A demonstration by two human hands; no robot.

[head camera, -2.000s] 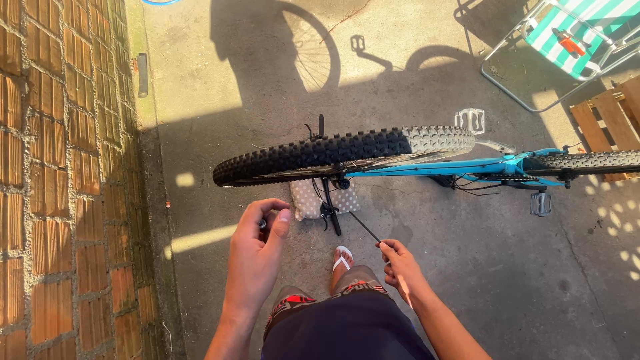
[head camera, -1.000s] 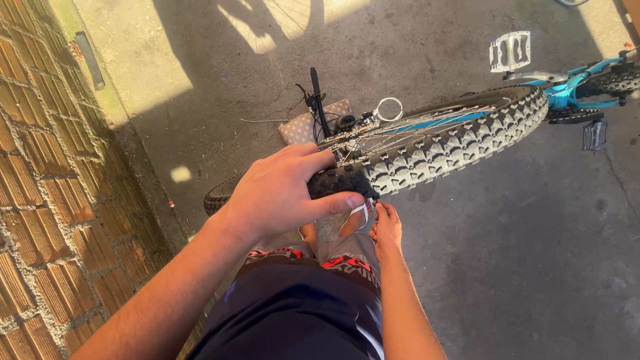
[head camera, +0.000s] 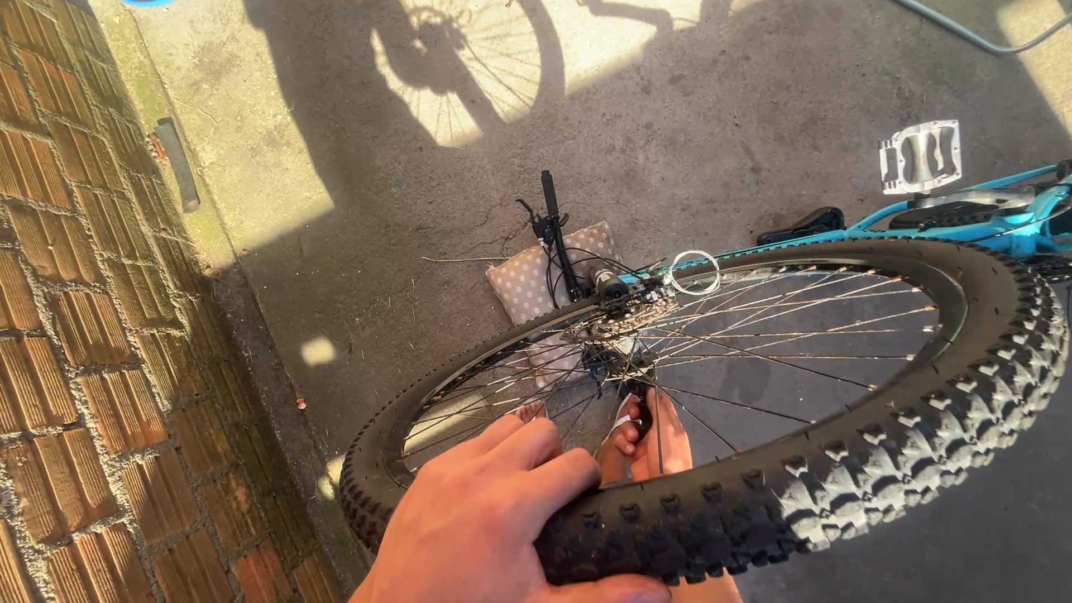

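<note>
A knobbly black bicycle tyre [head camera: 712, 511] fills the lower middle, on a spoked wheel with a hub and cassette [head camera: 624, 322]. My left hand [head camera: 494, 511] grips the tyre at its near side, thumb underneath and fingers over the top. Seen through the spokes, my right hand [head camera: 657, 435] is at the axle end below the hub, its fingers curled round a small dark part that is mostly hidden. The turquoise bicycle frame [head camera: 1030, 222] runs off to the right, and the handlebar [head camera: 563, 243] rests on a dotted cushion [head camera: 511, 289] on the ground.
A brick wall [head camera: 92, 360] runs along the left. A metal pedal [head camera: 921, 159] sticks up at the right, and a dark strip [head camera: 177, 163] lies near the wall. A grey metal tube [head camera: 980, 38] crosses the top right corner. Shadows of the bicycle fall on the concrete.
My left hand, free of the wheel two seconds ago, has taken hold of the tyre. My right hand has moved to the hub. The wheel now shows more of its side and looks nearer.
</note>
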